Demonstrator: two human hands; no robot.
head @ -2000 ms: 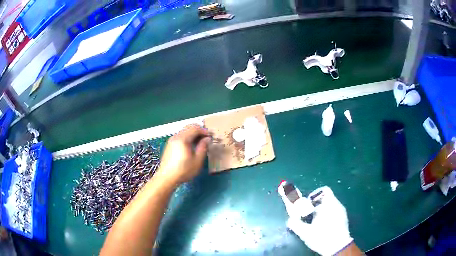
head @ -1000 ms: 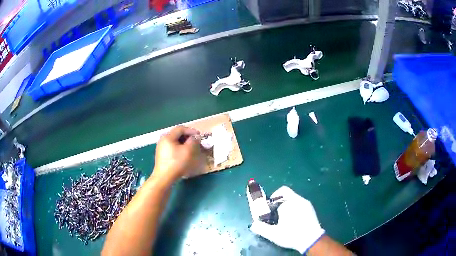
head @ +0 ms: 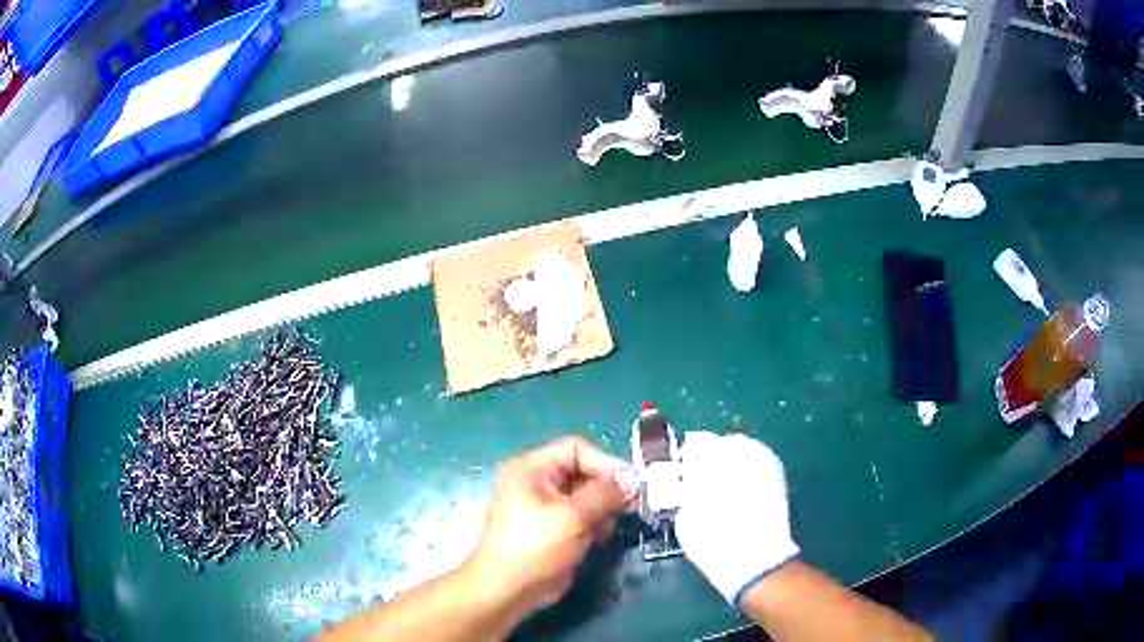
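My right hand (head: 734, 508), in a white knit glove with a blue cuff, holds a part-built toy scooter (head: 656, 470) with a dark seat-like patch and a red tip at its far end. My bare left hand (head: 552, 508) has its thumb and finger pinched together at the scooter's left side; a small fitting seems to be between them, mostly hidden by the fingers. The cardboard pad (head: 464, 332) with a white smear and brown stains lies beyond the hands. A loose pile of small dark-and-silver fittings (head: 238, 452) lies to the left.
Two scooter bodies (head: 634, 132) lie on the belt behind the metal rail (head: 753, 197). A white bottle (head: 744, 255), a white cap, a black phone (head: 920, 329) and a drink bottle (head: 1054, 357) are right. A blue bin (head: 48, 477) is at far left.
My left hand has moved from the cardboard pad to the scooter, uncovering the pad. The scooter in my right hand now points more straight away from me. The camera view has shifted.
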